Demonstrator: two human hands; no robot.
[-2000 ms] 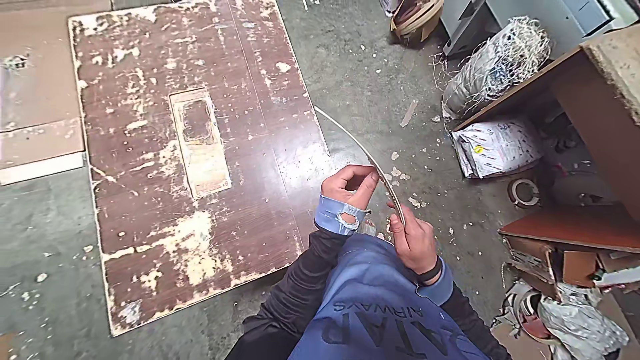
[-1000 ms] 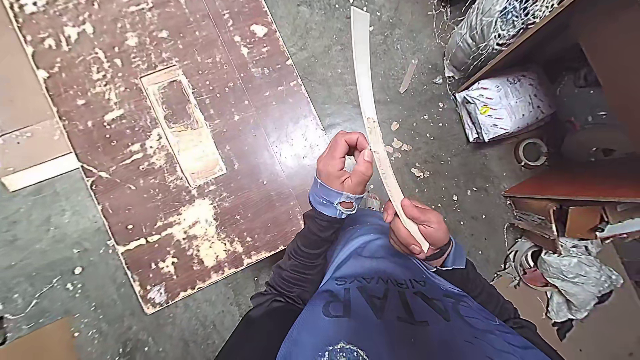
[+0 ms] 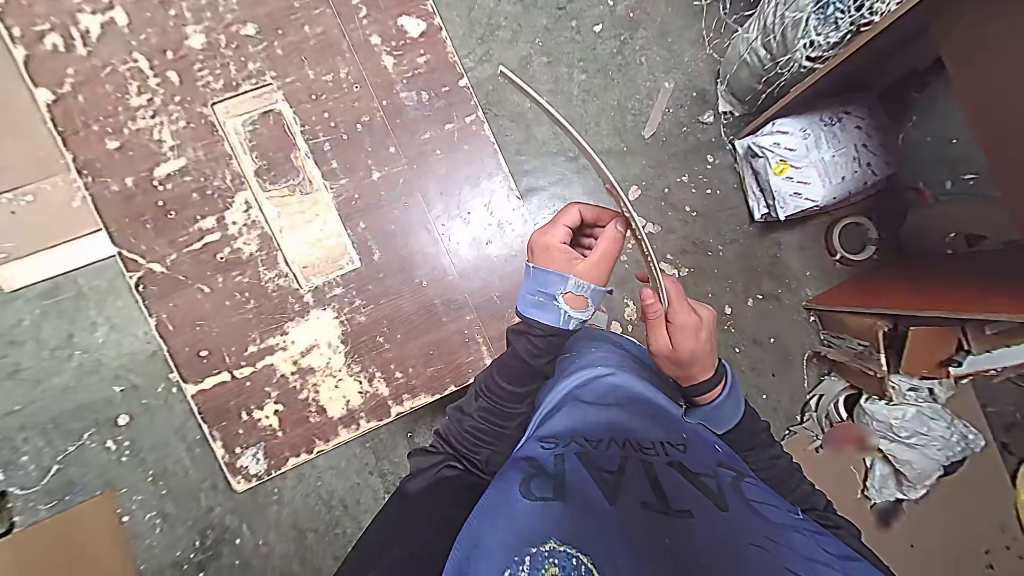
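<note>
A thin, pale, curved strip [image 3: 572, 132], its material unclear, is seen nearly edge-on over the floor. My right hand [image 3: 680, 332] grips its lower end between thumb and fingers. My left hand [image 3: 580, 240] has its fingers curled, with thumb and fingertip against the strip's side partway up; whether they pinch it is hard to tell. Left of my hands lies a worn brown board [image 3: 384, 320] with chipped patches, and a pale rectangular recess [image 3: 316, 232] is set in its surface.
A wrapped white package [image 3: 816, 160] and a roll of tape [image 3: 852, 240] lie on the floor at right. Beside them stand a reddish-brown board [image 3: 920, 288] and crumpled plastic [image 3: 920, 432]. Cardboard [image 3: 72, 540] lies at lower left. Flakes of debris dot the concrete floor.
The strip has turned in my hands: its broad face showed one second ago, and now mostly its narrow edge shows. My right hand stays at its lower end.
</note>
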